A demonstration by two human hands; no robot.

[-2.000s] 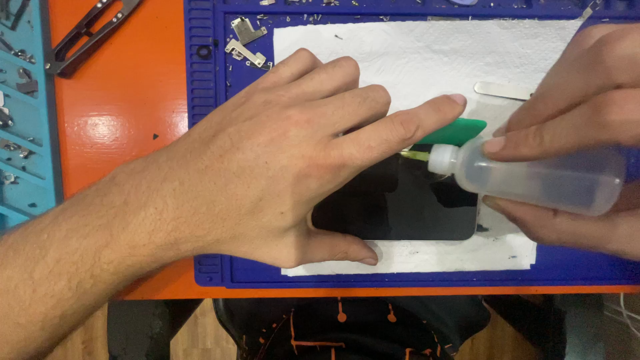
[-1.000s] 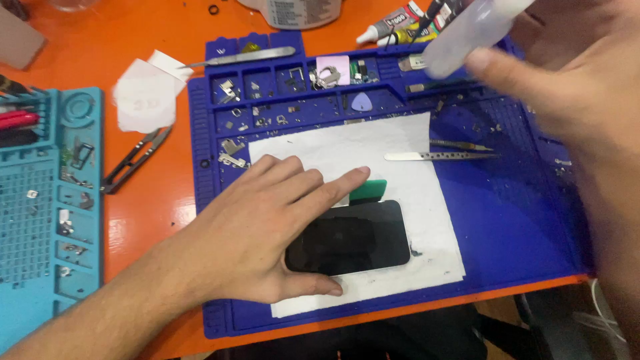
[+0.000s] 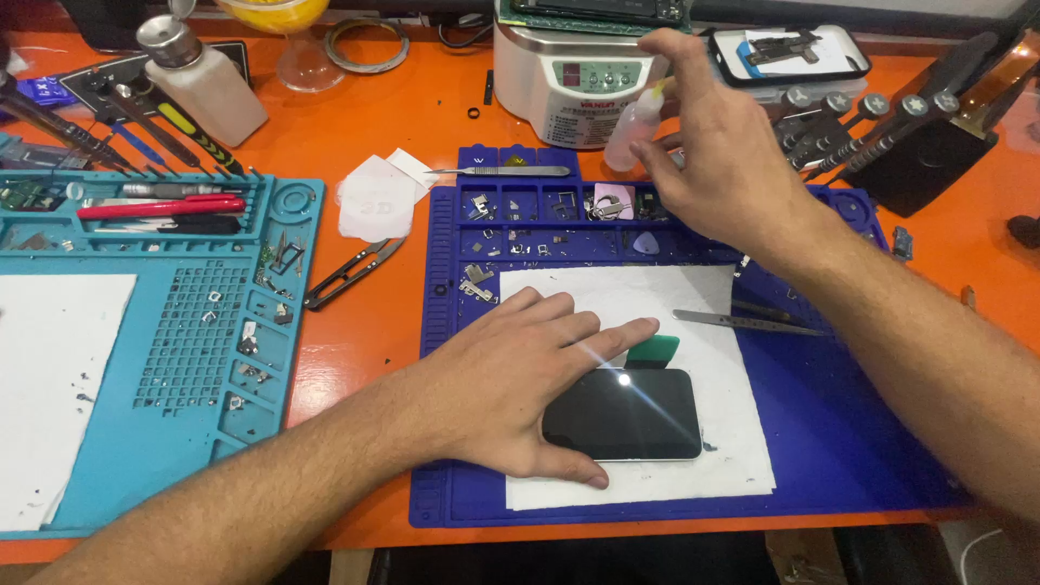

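My left hand [image 3: 528, 382] grips a smartphone [image 3: 626, 414] that lies screen up, its thumb along the lower edge and its fingers over the upper left. A green plastic card [image 3: 652, 351] stands out from the phone's upper edge, beside the index finger; whether it is wedged in the edge cannot be told. White paper [image 3: 634, 301] lies beneath, on a blue silicone repair mat [image 3: 837, 422]. My right hand [image 3: 707, 146] is at the upper right, beside a translucent squeeze bottle [image 3: 634, 130] with a yellowish tip. The bottle stands upright, and whether the fingers still touch it is unclear.
Tweezers [image 3: 747, 322] lie right of the phone. A scalpel [image 3: 504, 171] rests at the mat's top, above compartments of small parts. Behind stands an ultrasonic cleaner [image 3: 569, 89]; screwdrivers [image 3: 861, 122] stand to its right. Thread snips [image 3: 353, 275] and a teal mat [image 3: 179, 325] are at left.
My right hand has carried the squeeze bottle from the phone's upper edge up to the back, beside the cleaner. My left hand has stayed on the phone. The view has widened toward the back.
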